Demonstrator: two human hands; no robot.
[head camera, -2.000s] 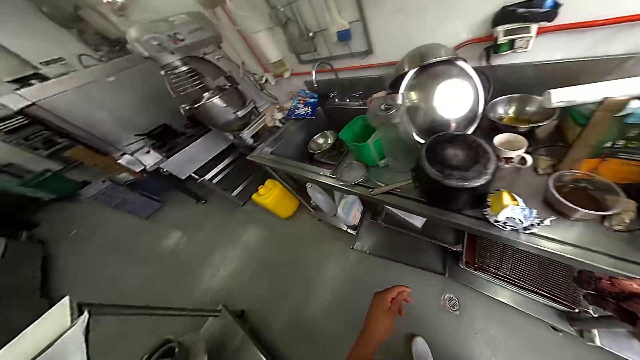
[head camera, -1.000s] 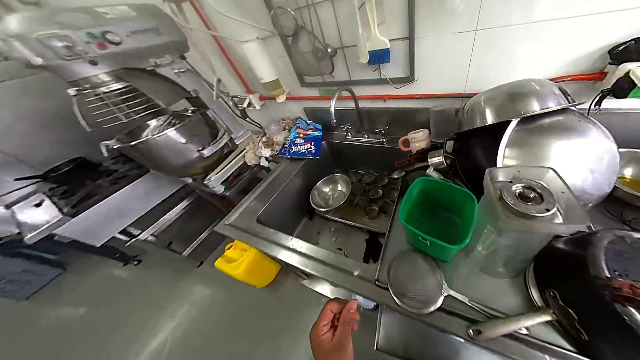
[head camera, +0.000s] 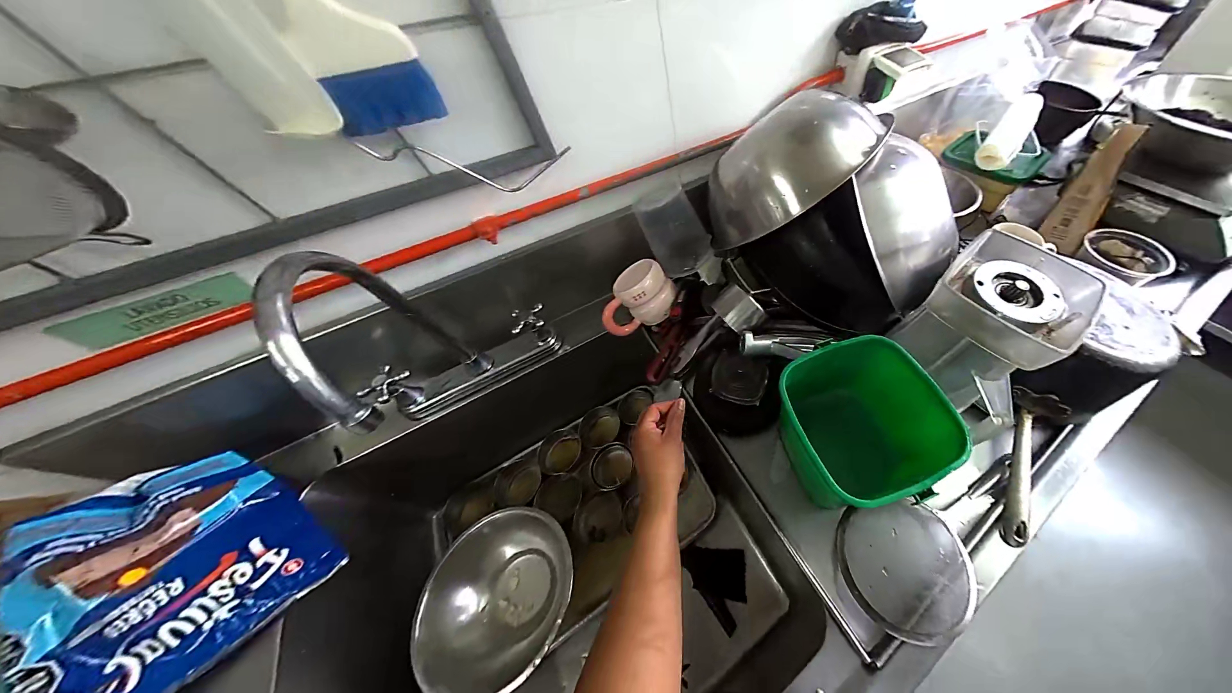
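My left hand reaches into the stainless steel sink, fingers drawn together. Its fingertips meet or overlap a small pale grey piece at the sink's right edge; whether they grip it is unclear. Beneath the hand, a metal tray holds several small round molds or cups, partly hidden by my forearm. A steel bowl leans on the tray's left part. Dark-handled utensils and a white mug with a pink handle lie just beyond my fingers. My right hand is out of view.
A curved faucet rises behind the sink. A blue cookie bag lies at left. On the right counter stand a green plastic container, a round strainer, a clear blender jar and large steel bowls.
My left hand has moved from over the floor, past the sink's front edge, to the sink's right side above the tray. The view has come much closer to the sink.
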